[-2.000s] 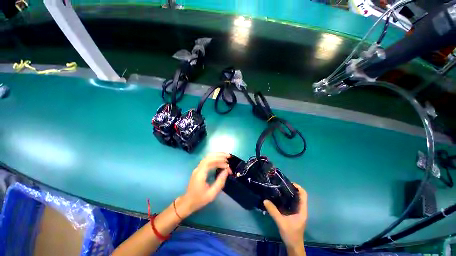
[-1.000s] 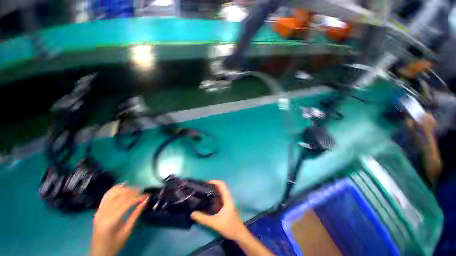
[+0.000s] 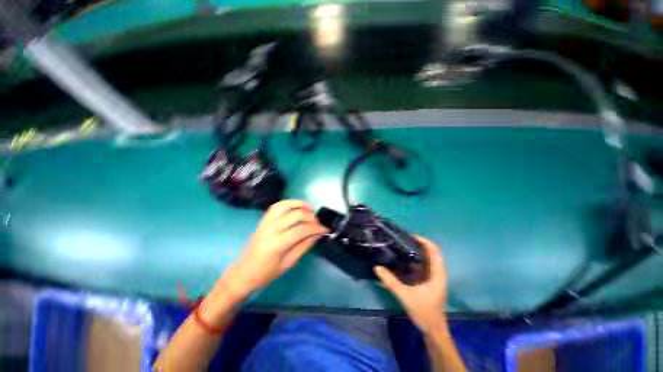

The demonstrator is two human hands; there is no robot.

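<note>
A black corded unit [image 3: 378, 245] with thin wires showing on its open side is held low over the green bench, in front of me. My left hand [image 3: 280, 236] pinches its left end near a thin wire. My right hand [image 3: 422, 283] grips its right end, thumb in front. The unit's black power cord [image 3: 350, 178] runs up from it to a coil on the bench. Two more dark inner assemblies [image 3: 243, 176] with red and white wires stand side by side at the upper left. The picture is blurred.
A dark conveyor with a grey edge [image 3: 465, 118] runs behind the bench. A clear hose [image 3: 581, 76] curves down at the right, with its metal nose end [image 3: 447, 73] above the belt. Blue crates stand at lower left [image 3: 43, 330] and lower right [image 3: 636, 334]. A grey post [image 3: 94, 91] leans at the left.
The view swung right and then back. The hands still hold the unit, the left at its left end and the right at its right end. The standing assemblies look unmoved on the bench.
</note>
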